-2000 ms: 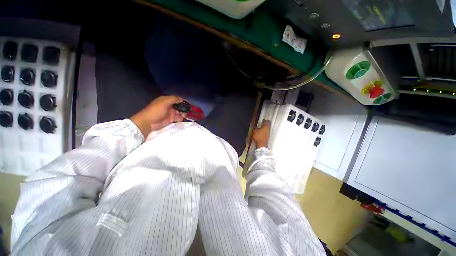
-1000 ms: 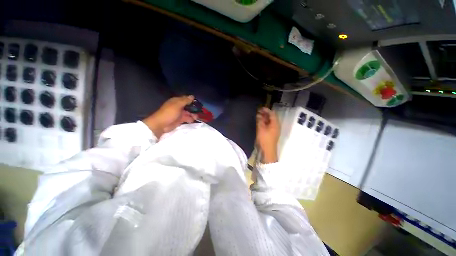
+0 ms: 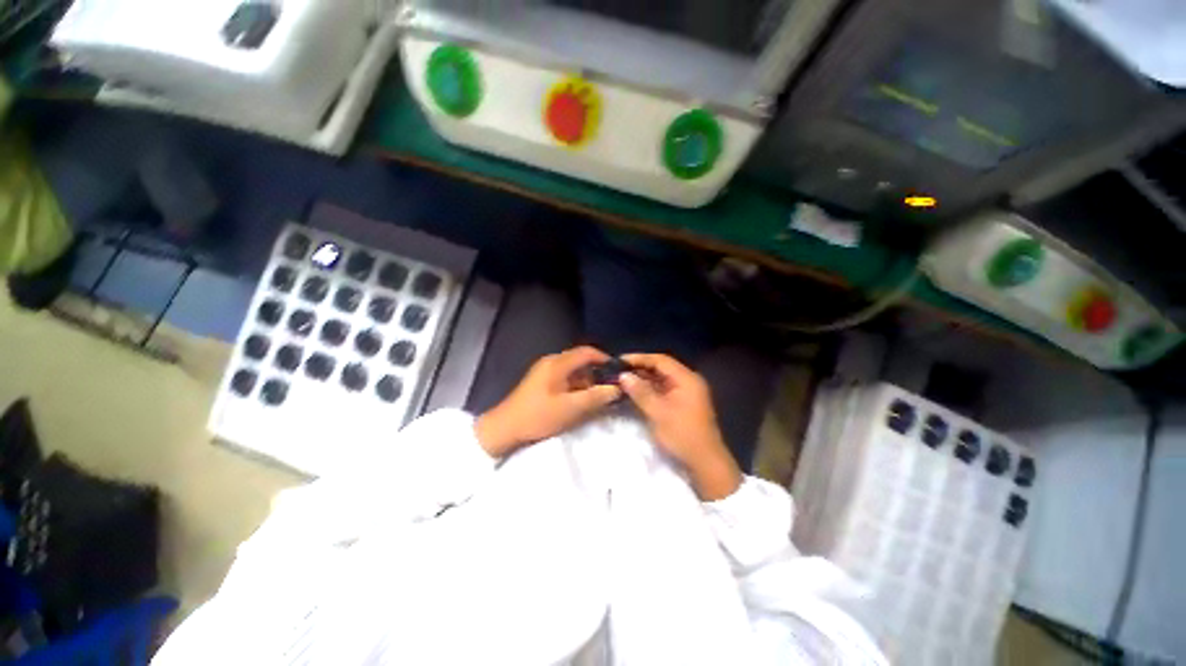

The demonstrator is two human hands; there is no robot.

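Note:
A small black part is held above my lap between the fingertips of both hands. My left hand grips it from the left. My right hand meets it from the right, fingers bent around it. The fingers cover much of the part. The left parts tray, a white grid with many black parts, sits low at the left. The right parts tray sits low at the right, with several black parts along its far edge and right corner.
The green-topped bench edge runs across ahead. A red emergency stop sits between green buttons on the left machine's panel. A white tray stack stands at upper left. A dark bag lies at lower left.
My right hand has left the right tray's edge and come to the part at my left hand. The red item beside my left hand no longer shows. The view has swung left.

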